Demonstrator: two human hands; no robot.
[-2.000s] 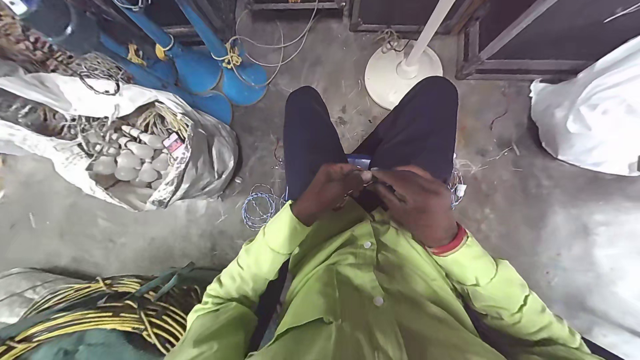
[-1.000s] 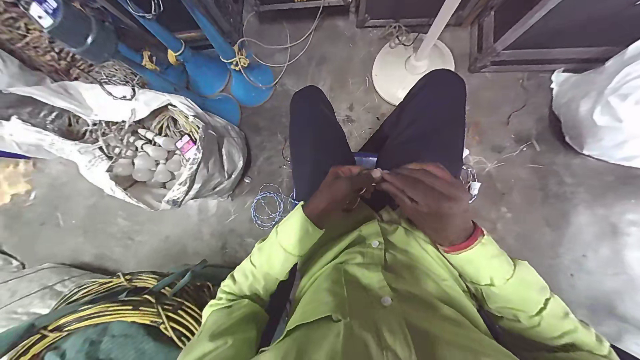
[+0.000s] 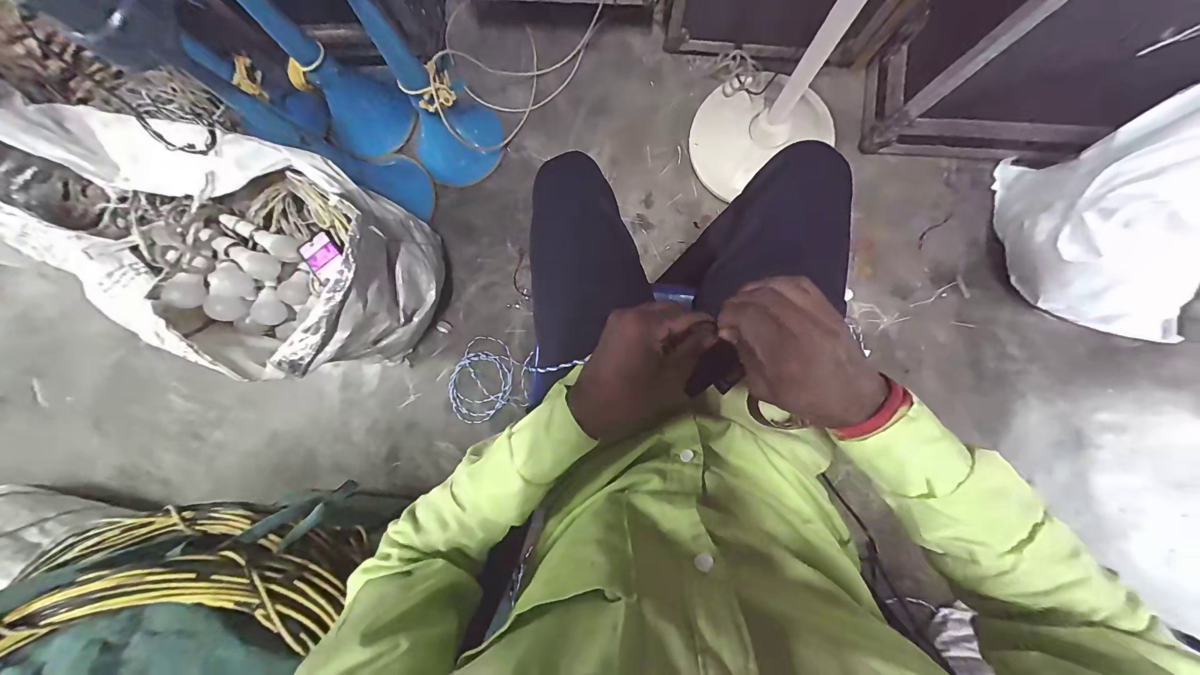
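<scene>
Both my hands meet over my lap, fingertips nearly touching. My left hand (image 3: 639,367) has its fingers curled; a blue-and-white twisted cord (image 3: 483,380) runs from beside it to a loose coil on the floor at the left. My right hand (image 3: 795,349), with a red band at the wrist, has its fingertips pinched against those of the left. Whatever lies between the fingers is too small and dark to make out. Just below the right hand a thin dark loop (image 3: 776,412) shows against the shirt.
At the left stands an open white sack (image 3: 375,281) with pale bulb-shaped pieces (image 3: 230,291) and a phone (image 3: 321,253). Blue stands (image 3: 459,141) are behind it. A white round base (image 3: 722,141) stands beyond my knees, a white sack (image 3: 1106,225) at right, yellow-and-black cable (image 3: 187,586) at lower left.
My hands have stayed together over my lap, while the fingers have shifted. The blue-and-white cord now shows running up to the left hand, and the dark loop shows below the right.
</scene>
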